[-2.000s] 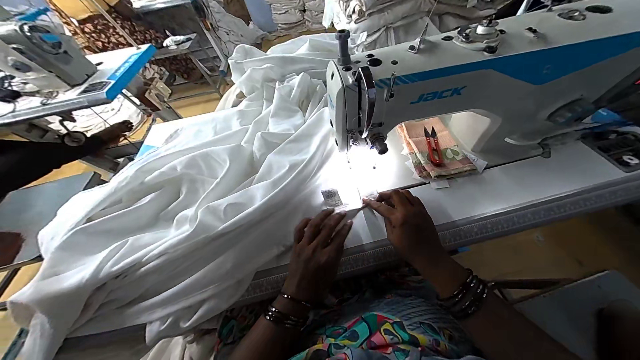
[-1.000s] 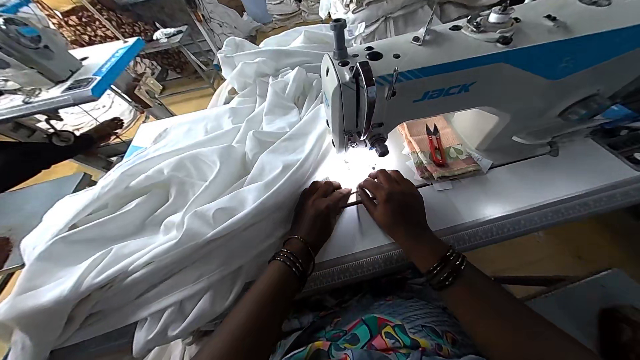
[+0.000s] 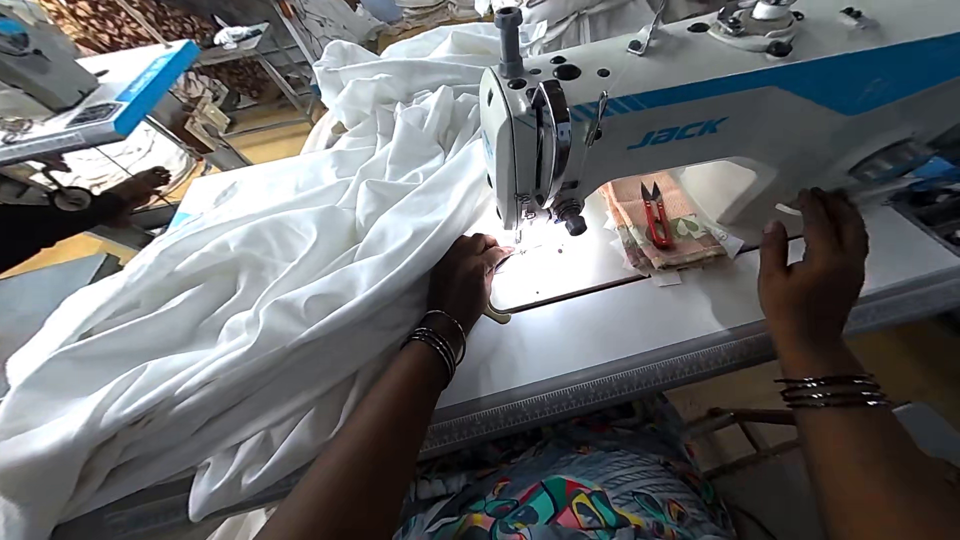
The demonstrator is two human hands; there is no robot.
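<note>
A Jack sewing machine stands over the white table, its lamp lighting the needle area. My left hand rests just left of the needle, its fingertips on the edge of the white cloth, which lies heaped to the left. What its fingers pinch is partly hidden. My right hand is raised over the table's right part, fingers apart, with a small white strip by its fingertips; whether it touches the strip I cannot tell. Red thread snips lie on a folded patterned cloth under the machine arm.
Along the table's front edge runs a measuring scale. A second sewing machine on its table stands at the upper left, with another person's hand below it. Metal-legged stands and piled white fabric are behind.
My right hand has moved right, away from my left hand and the needle area. My left hand stays near the needle beside the white cloth.
</note>
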